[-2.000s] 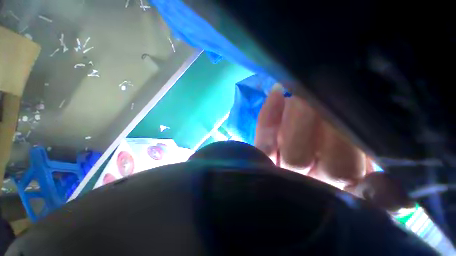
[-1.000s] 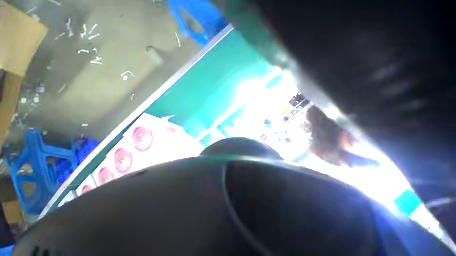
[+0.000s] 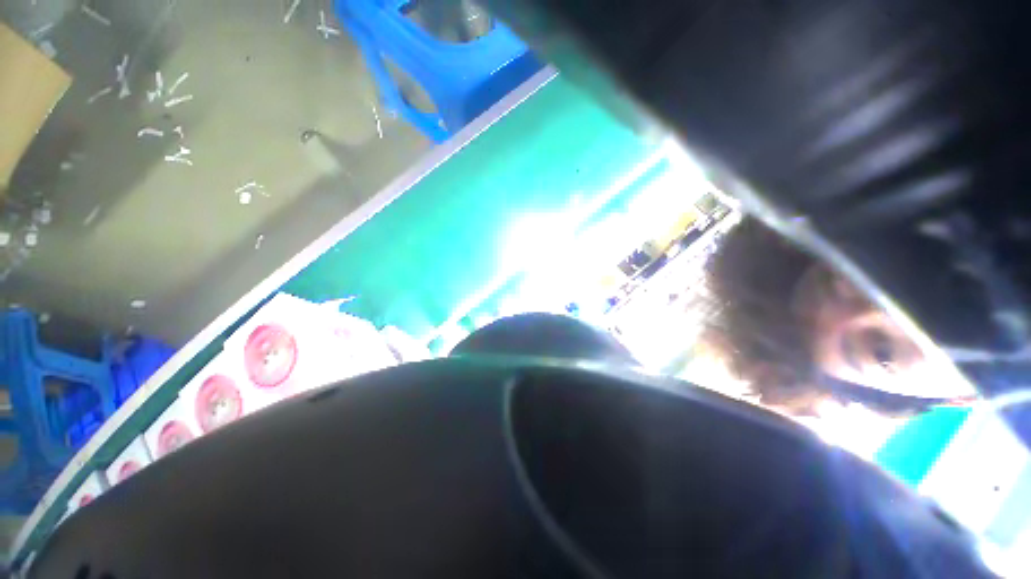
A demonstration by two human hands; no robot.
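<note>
Neither of my hands is in view. White printed retail boxes point(image 3: 219, 399) with round pink-red pictures stand in a row along the edge of the green-topped bench point(image 3: 418, 243), at the lower left. A large dark curved shape covers the bottom of the view, and another dark shape covers the upper right. Both hide much of the bench. Strong glare washes out its middle.
A person's head point(image 3: 780, 317) with dark hair shows at the right, beyond the glare. A blue plastic stool point(image 3: 452, 68) stands at the top and another point(image 3: 34, 396) at the left. A brown carton point(image 3: 25, 102) and white scraps lie on the grey floor.
Two seconds ago a hand with fingers and a blue sleeve showed at centre right; both are gone. The view has shifted, and more of the upper blue stool and the person's head shows.
</note>
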